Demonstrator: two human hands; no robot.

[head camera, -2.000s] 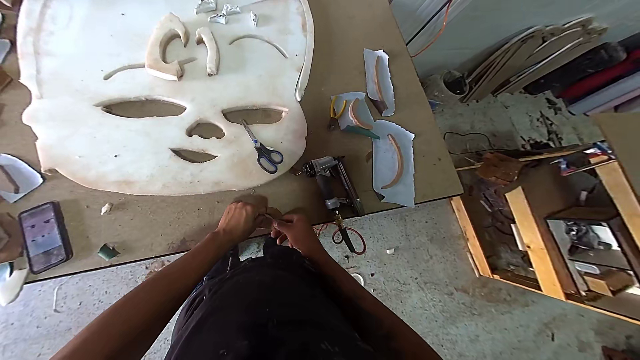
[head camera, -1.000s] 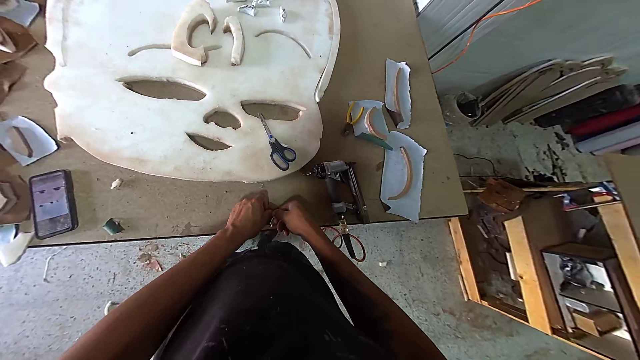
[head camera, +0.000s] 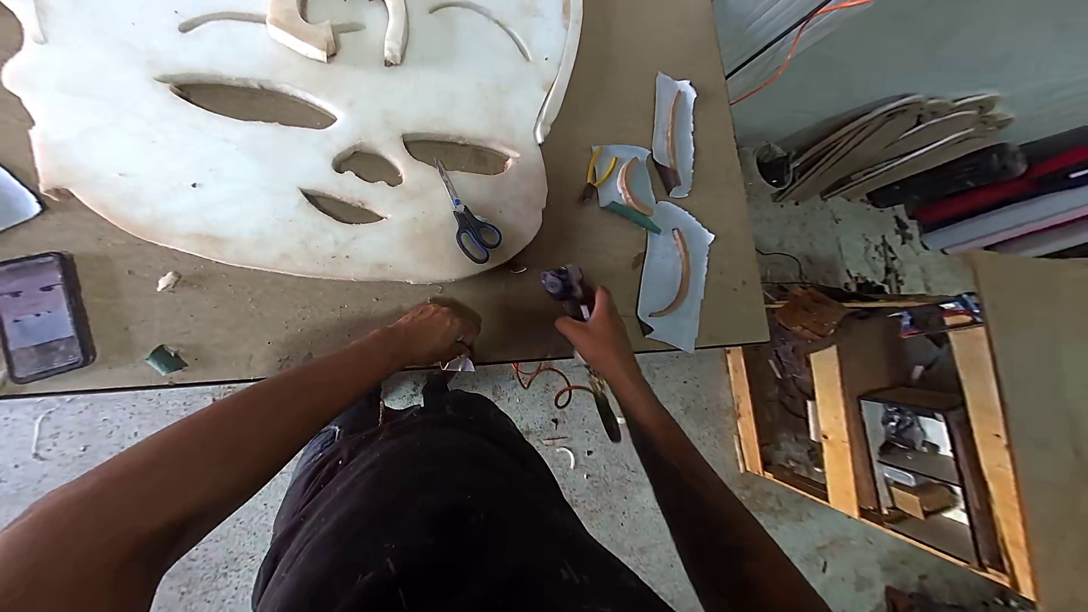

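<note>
My left hand (head camera: 438,334) is curled at the table's front edge, its fingers on a small white piece (head camera: 459,364); most of what it holds is hidden. To its right, my right hand (head camera: 602,331) grips a pneumatic staple or nail gun (head camera: 565,282), with an air hose fitting below. Beyond both hands lies a big white face-shaped foam sheet (head camera: 255,178) with cut-out openings. Scissors (head camera: 470,225) with black and blue handles rest on it. Right of the gun, curved strips (head camera: 680,276) lie on pieces of white backing (head camera: 697,246), beside yellow-handled pliers (head camera: 602,168).
A phone (head camera: 42,314) and a green scrap (head camera: 166,359) lie on the brown table (head camera: 280,323) at left. An orange-red hose (head camera: 544,374) hangs past the front edge. Right of the table stand a wooden-framed shelf (head camera: 837,425) and rolls of material (head camera: 994,187).
My hands, together at the table edge before, are now apart. My right hand has moved right and taken hold of the gun that lay on the table.
</note>
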